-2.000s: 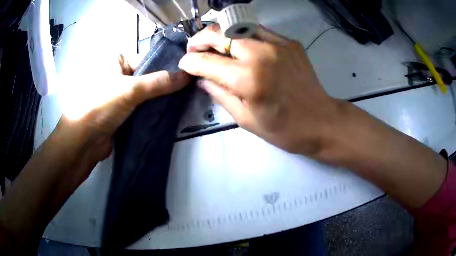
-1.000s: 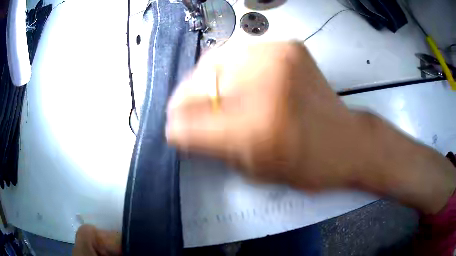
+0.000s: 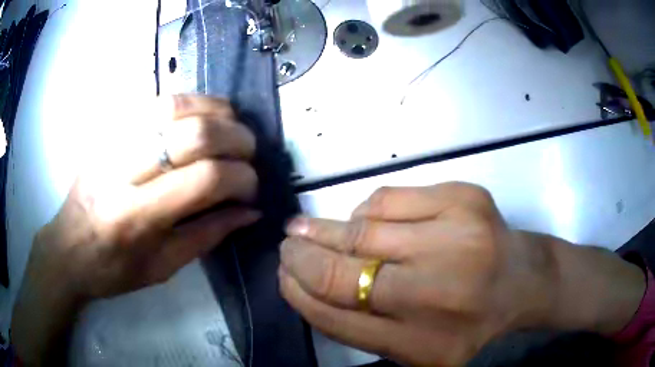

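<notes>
A dark denim strip (image 3: 276,287) runs from the presser foot (image 3: 264,36) down past the table's front edge. A pale stitch line shows along its left side. My left hand (image 3: 169,190) lies over the strip's left side, fingers curled and gripping the cloth below the foot. My right hand (image 3: 402,269), with a gold ring, pinches the strip's right edge at thumb and fingertips, lower down. The cloth between the hands is dark and bunched; its layers cannot be told apart. The needle plate (image 3: 305,39) shows right of the foot.
A round bed cover (image 3: 355,39) and a blurred white knob (image 3: 422,16) are right of the foot. A dark cloth pile (image 3: 549,21) lies at the back right. A yellow-handled tool (image 3: 630,97) lies at far right. A loose thread (image 3: 449,54) curls on the bed. Dark strips (image 3: 18,54) are at far left.
My left hand has come up from the bottom edge onto the strip near the foot. My right hand has moved down and right to the strip's right edge.
</notes>
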